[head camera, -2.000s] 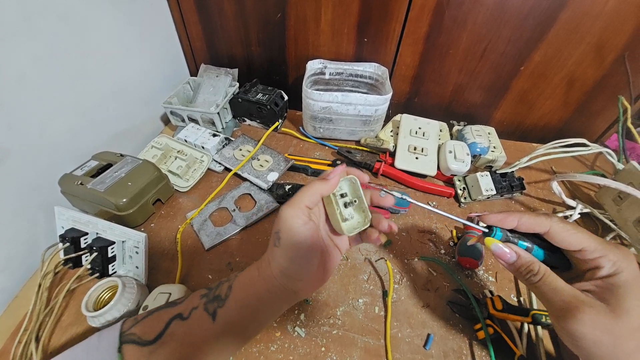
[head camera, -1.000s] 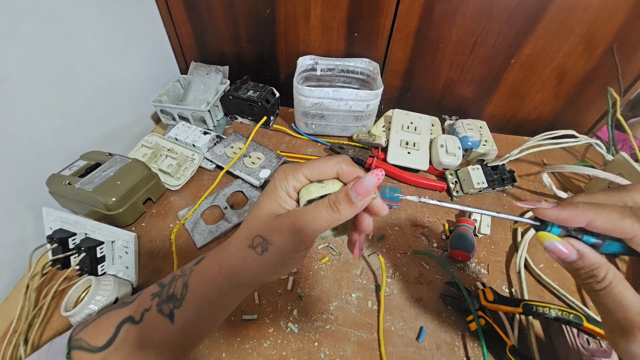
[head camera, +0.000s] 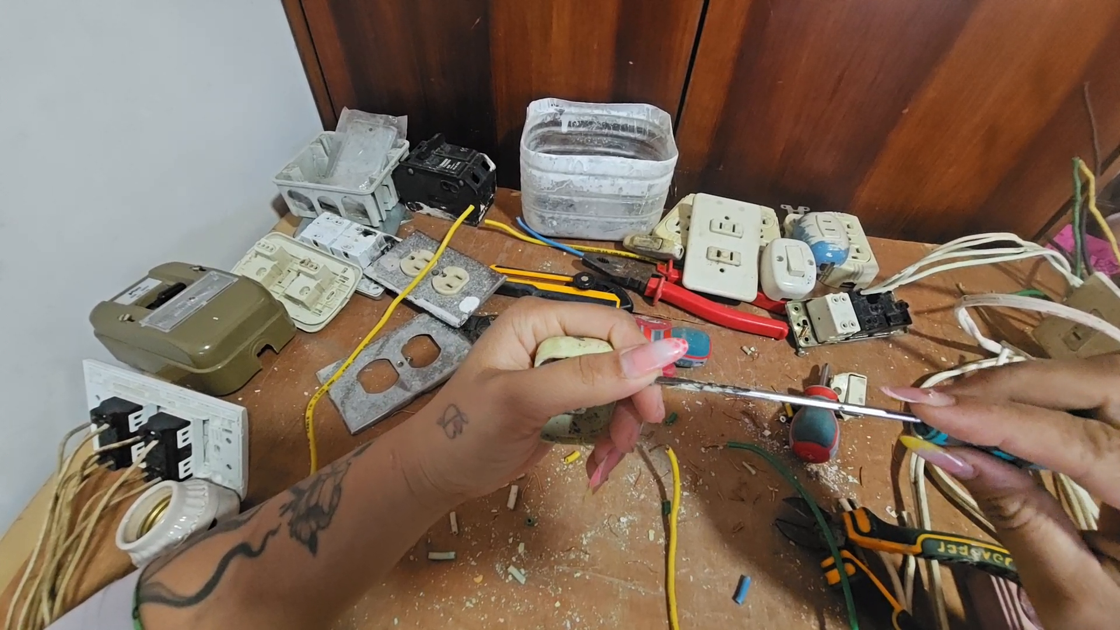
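Note:
My left hand (head camera: 560, 376) is closed around a small cream plastic electrical housing (head camera: 573, 424), whose back faces me; its inside is hidden. The thumb and forefinger of that hand meet at the tip end of a long screwdriver shaft (head camera: 787, 398). On the right, my right hand (head camera: 1024, 446) holds the screwdriver by its teal and black handle (head camera: 971, 444). The shaft lies almost level between the two hands. Whether the tip touches a screw cannot be seen. Beneath the shaft a stubby red and blue screwdriver (head camera: 814, 429) rests on the table.
Behind are a translucent plastic tub (head camera: 599, 175), red-handled pliers (head camera: 717, 306), a white outlet plate (head camera: 723, 247) and a black breaker (head camera: 444, 175). Grey metal plates (head camera: 398, 367) and an olive housing (head camera: 192, 324) lie left. Orange-black cutting pliers (head camera: 927, 538), wires and scraps lie in front.
My left hand has turned the housing, so its open inside, visible two seconds ago, faces away. The fingers have closed at the shaft's tip end. My right hand still holds the screwdriver.

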